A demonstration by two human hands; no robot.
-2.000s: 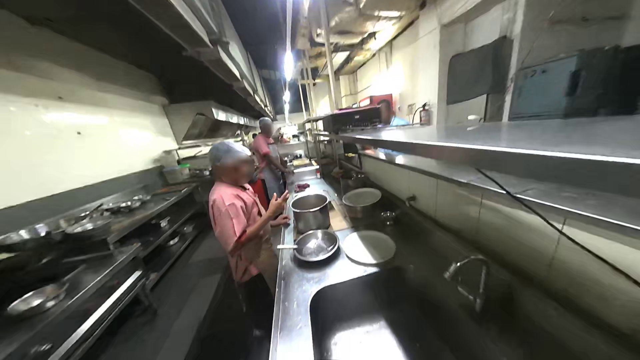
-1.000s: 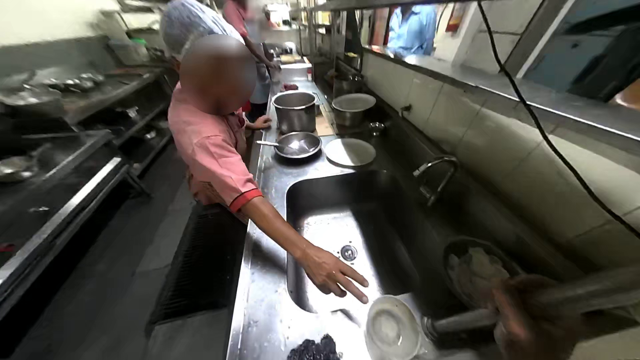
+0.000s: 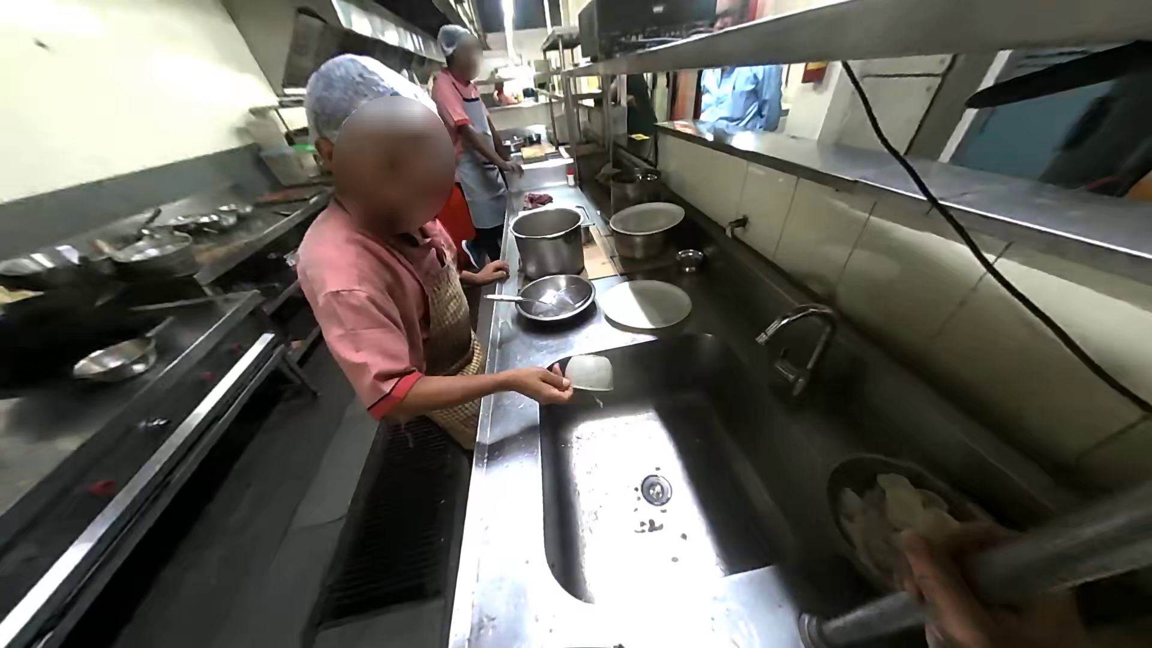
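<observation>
At the lower right, my right hand [image 3: 967, 576] is wrapped around a thick metal pipe [image 3: 1062, 544]; part of the hand is dark and hidden by the pipe. Just left of it, a dark round bowl [image 3: 850, 481] holds pale pieces that I cannot identify. My left hand is out of view. Ahead is a steel sink [image 3: 621, 504] with a drain [image 3: 656, 490] and dark bits of residue on its bottom. Across it, a co-worker's hand [image 3: 542, 385] holds a small white bowl [image 3: 590, 373] tilted over the sink's far left corner.
Beyond the sink are a shallow steel pan [image 3: 556, 299], a white round lid or plate [image 3: 646, 304], a large pot [image 3: 548, 243] and a covered pot [image 3: 646, 220]. A curved faucet [image 3: 801, 346] stands at right. Co-workers stand along the counter's left; a shelf [image 3: 900, 184] and hanging cable overhang the right.
The co-worker's hand, empty and reaching over the sink's near edge a second ago, has drawn back and now holds the small white bowl that stood near that edge.
</observation>
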